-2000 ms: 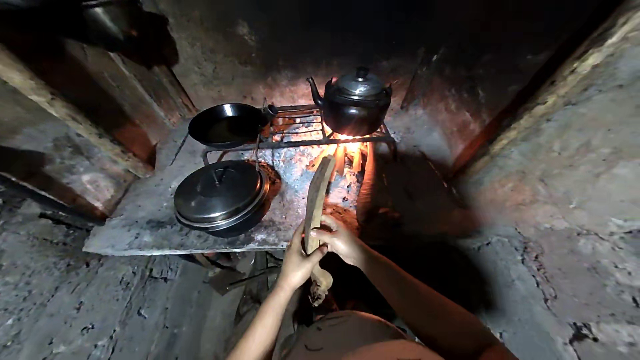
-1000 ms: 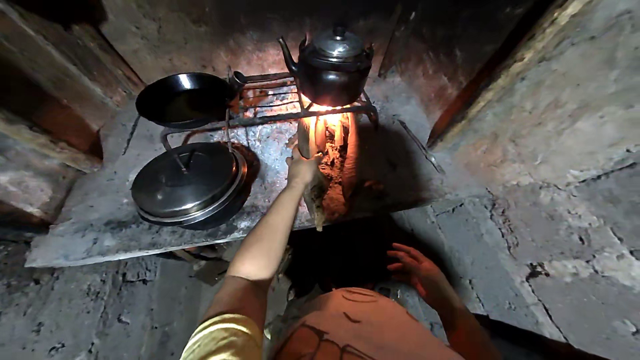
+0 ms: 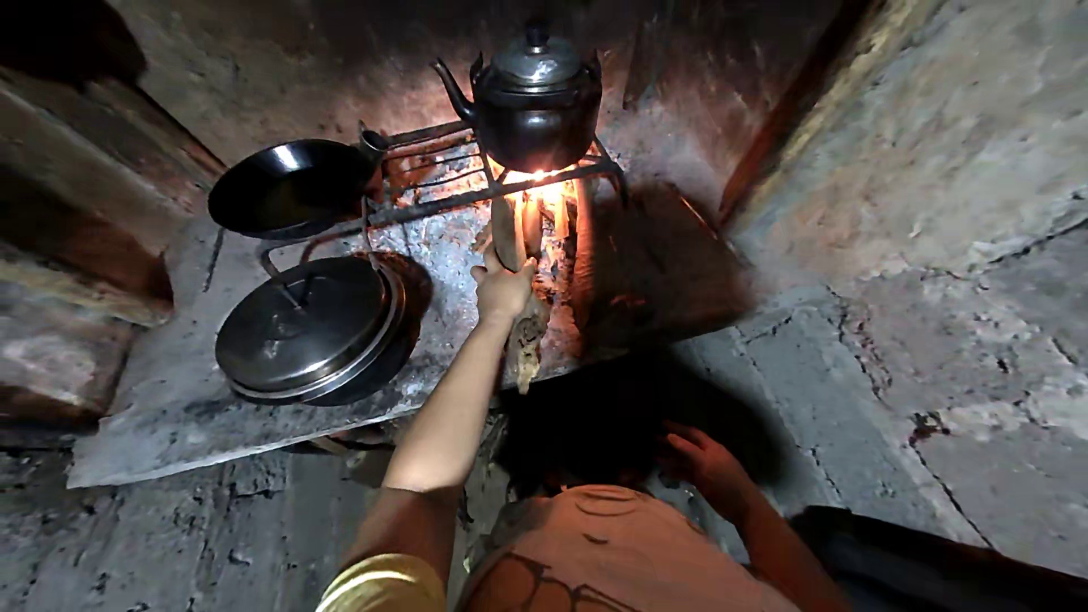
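My left hand grips a piece of firewood that lies on the hearth, its far end under the metal grate by the flames. Below the hand, the wood's rough near end reaches the hearth's front edge. Several other burning sticks lie to the right of it. Above the fire a dark metal kettle with a lid sits on the grate. My right hand hangs in front of the hearth, fingers apart, holding nothing that shows.
A black frying pan rests at the grate's left. In front of it a lidded pot stands on the hearth slab. Wooden beams flank the hearth, and a rough wall rises at the right.
Two seconds ago both hands held the wood in front of the hearth. The left hand has moved forward with it to the fire; the right hand has let go and drawn back.
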